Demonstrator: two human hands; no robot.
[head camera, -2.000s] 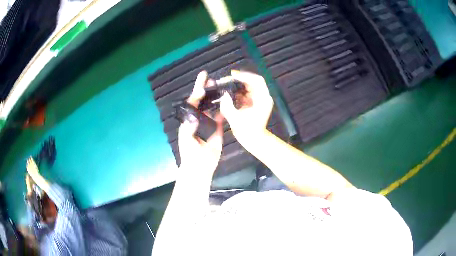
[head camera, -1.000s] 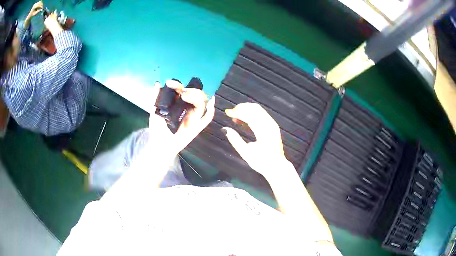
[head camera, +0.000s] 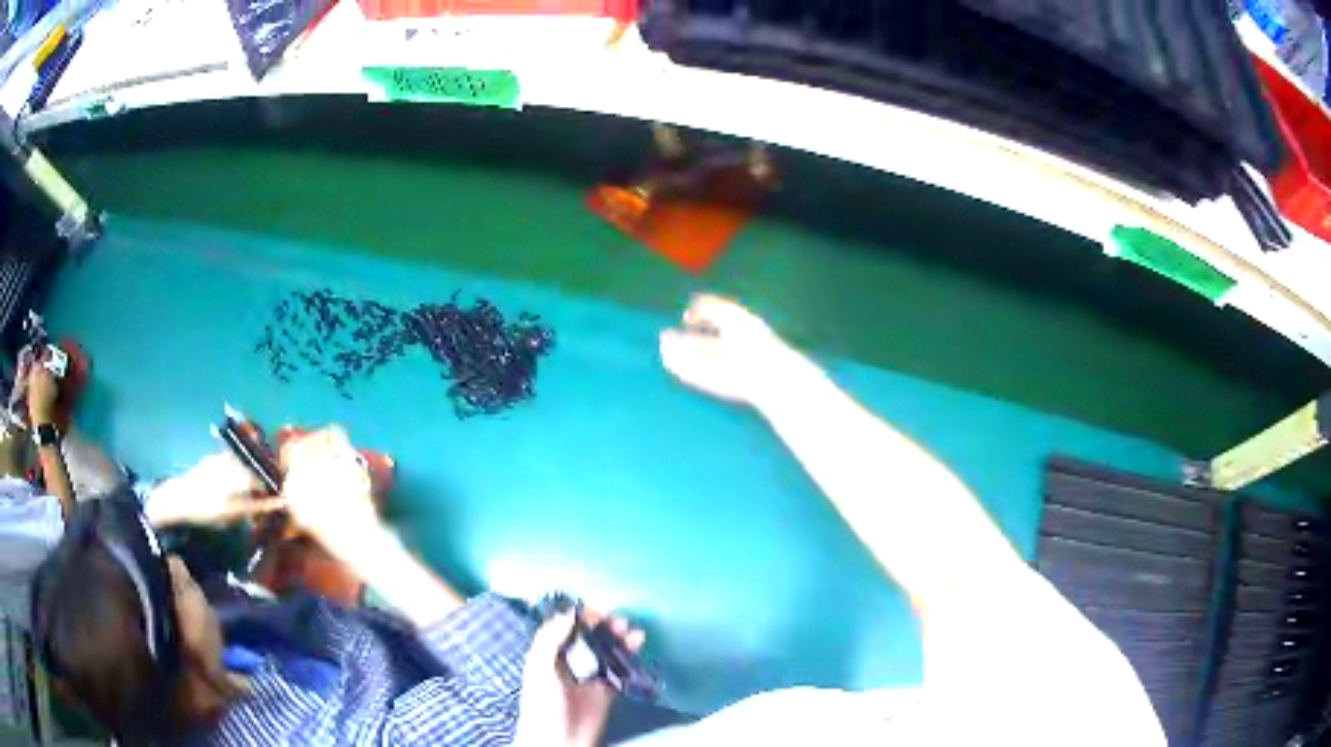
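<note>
My left hand (head camera: 562, 686) is low in the head view, near the bench's front edge, cut by the lower frame edge. It is closed on a chunky black piece (head camera: 619, 660). My right hand (head camera: 718, 350) is stretched out over the teal bench (head camera: 701, 496), its fingers curled. Whether it holds something small cannot be told. Beyond it, apart from it, a fixture with an orange base plate (head camera: 674, 226) lies near the far side, its upper part dark and blurred.
Loose small black parts (head camera: 489, 355) lie heaped and scattered on the bench. A person in a checked shirt (head camera: 336, 679) works at left beside an orange-brown fixture. Ribbed black trays (head camera: 1124, 569) are at right. A white shelf edge (head camera: 876, 161) carries black trays; a post (head camera: 1270, 445) stands at right.
The view has swung left and towards the far side. My right hand has moved out from over the ribbed tray towards the orange-based fixture. My left hand still holds the black piece.
</note>
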